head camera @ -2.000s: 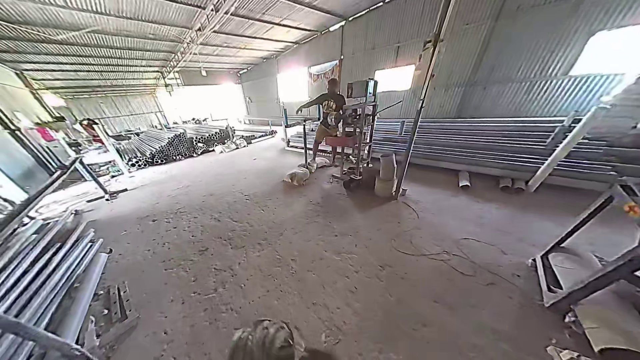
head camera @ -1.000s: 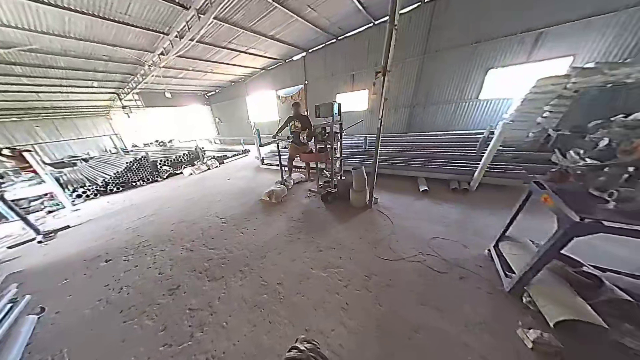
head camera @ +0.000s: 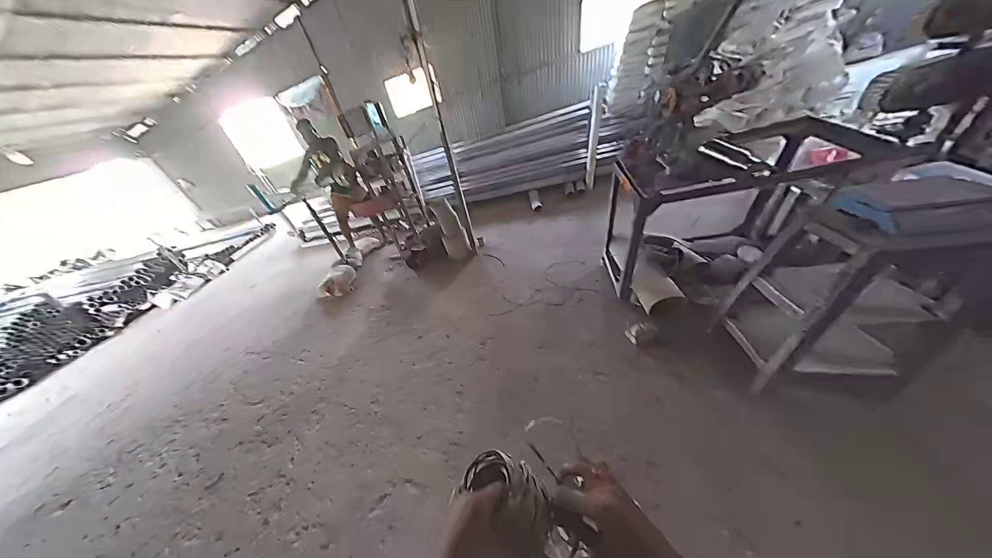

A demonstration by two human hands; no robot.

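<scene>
Both of my hands are low in the head view, above the dirt-covered floor. My left hand (head camera: 477,515) grips a coiled bundle of thin cord or wire (head camera: 515,488); the blur hides which material it is. Close beside it on the right, my right hand (head camera: 597,496) has its fingers closed around a part of the same strand. A loose loop of the strand (head camera: 554,422) rises above and between the hands. The fingertips are partly hidden and blurred.
A metal-framed table (head camera: 639,205) and a second frame stand (head camera: 806,333) are on the right. Ahead, a person (head camera: 325,167) stands by a machine (head camera: 380,194) and a post (head camera: 442,124). Pipes (head camera: 527,151) lie along the wall, more pipes (head camera: 70,325) at left. A cable (head camera: 542,294) crosses the floor.
Both hands have come into view with the coil, of which only the top showed at the bottom edge before. The view has swung right and tilted.
</scene>
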